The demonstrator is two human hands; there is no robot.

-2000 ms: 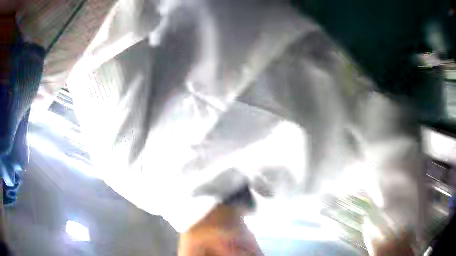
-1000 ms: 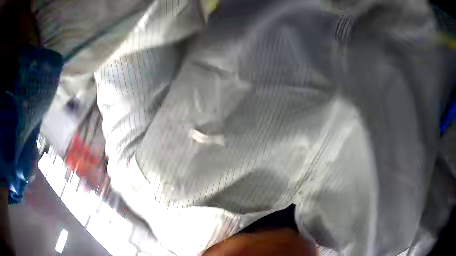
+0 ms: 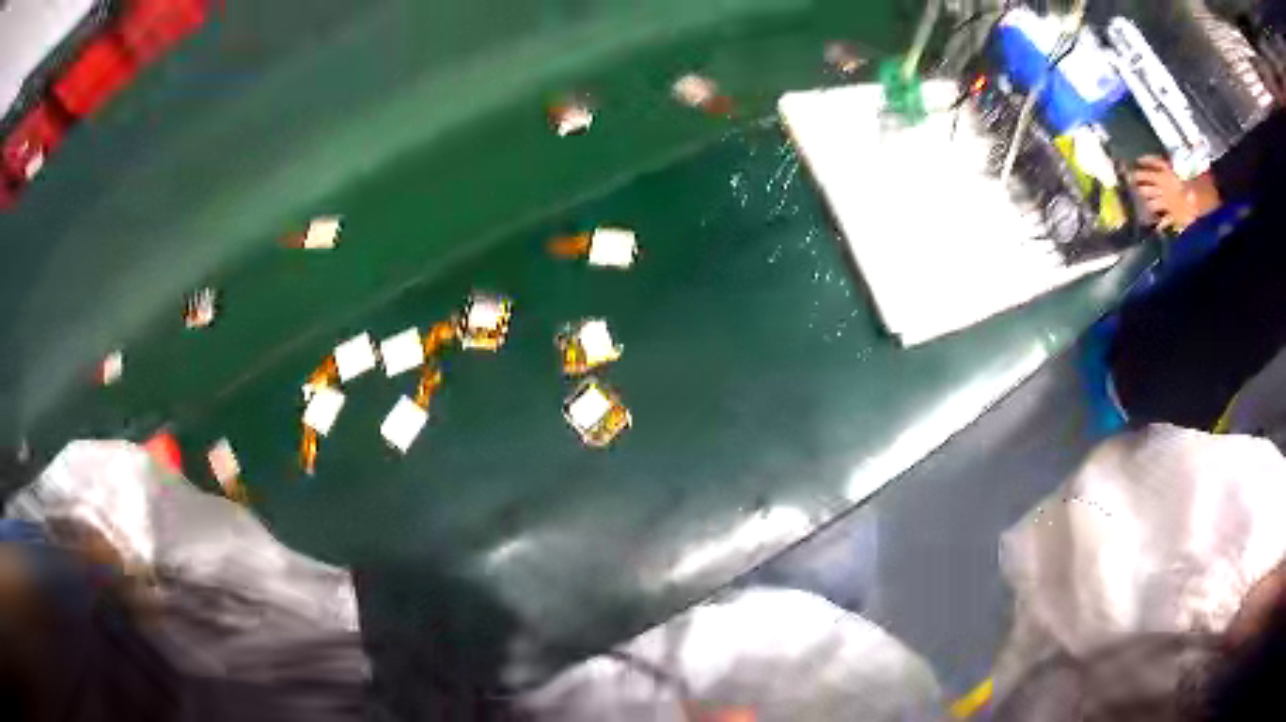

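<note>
Several small white square display modules with orange flex tails lie spread on the glossy dark-green bench. One module lies apart, its tail pointing left. Three thicker pieces, which look like housings with white squares on them, lie near the middle: one beside the modules, one further right, and one just below that. Smaller blurred parts lie farther back. White smock cloth shows at the lower left, bottom and lower right. Neither of my hands can be made out.
A large white board lies at the right, with a green fitting, wires and a blue bin at its far side. Another person's hand is beside this equipment. Red trays stand at the upper left.
The view has swung from white smock cloth to the green bench with its parts. The bare skin seen at the bottom earlier no longer shows clearly.
</note>
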